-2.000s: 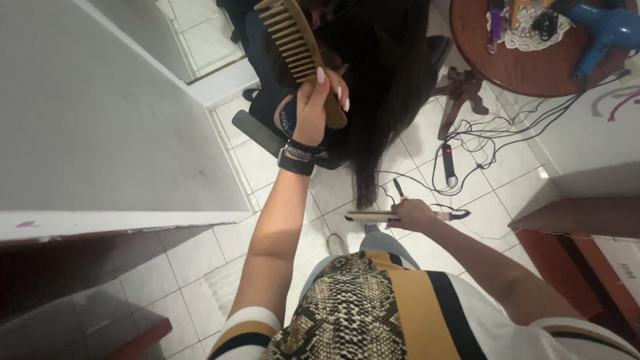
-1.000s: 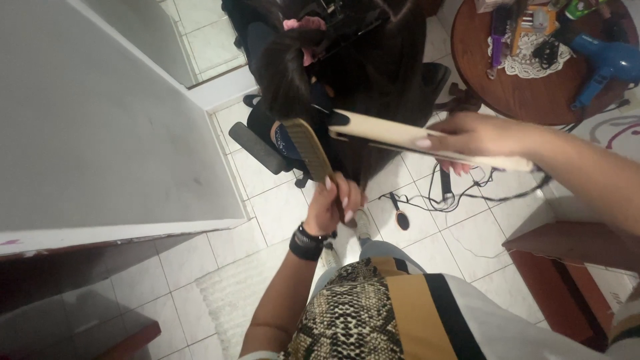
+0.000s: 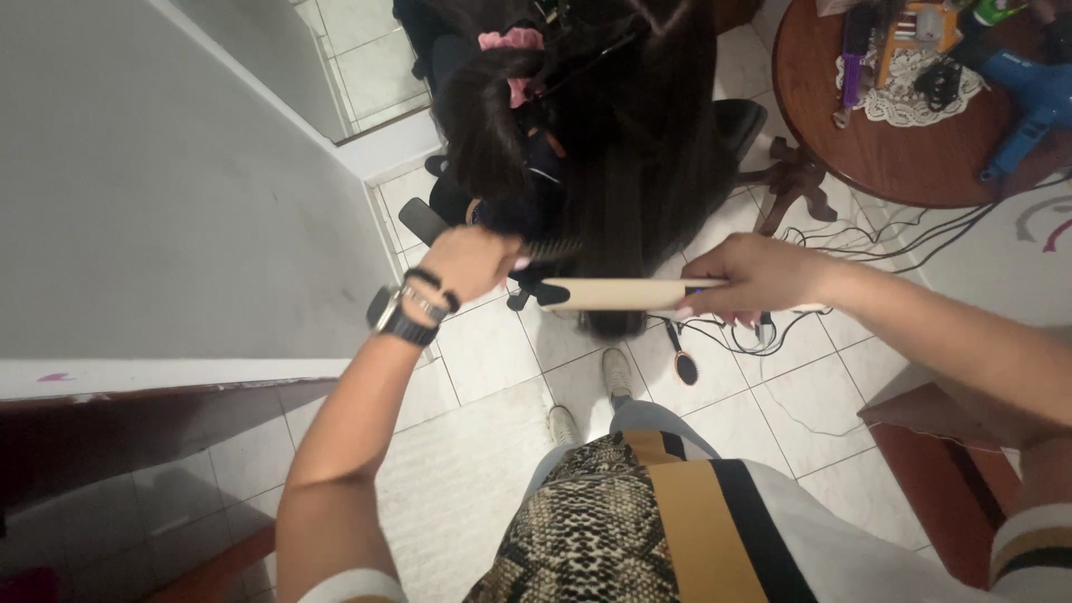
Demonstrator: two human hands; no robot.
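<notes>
Long dark hair (image 3: 628,193) of a seated person hangs down at the centre top, with a pink scrunchie (image 3: 512,39) and a separate bunched section at its left. My left hand (image 3: 473,261), wearing a watch and bracelets, holds a comb (image 3: 553,249) whose teeth lie against the left edge of the hair. My right hand (image 3: 741,272) grips a cream hair straightener (image 3: 615,294) lying level across the lower hair, just below the comb. Hair ends show beneath the straightener. Whether its plates clamp the hair I cannot tell.
A round wooden table (image 3: 804,109) at the upper right bears a blue hair dryer (image 3: 1017,105), a purple-handled brush (image 3: 852,71) and a lace doily (image 3: 904,105). Cables (image 3: 888,243) trail down to the tiled floor, near a hairbrush (image 3: 685,364). A grey wall stands at left.
The straightener, raised at the right a second ago, is now lower and across the hair near its ends. My left hand has moved up, and the comb, upright before, now points right at the hair.
</notes>
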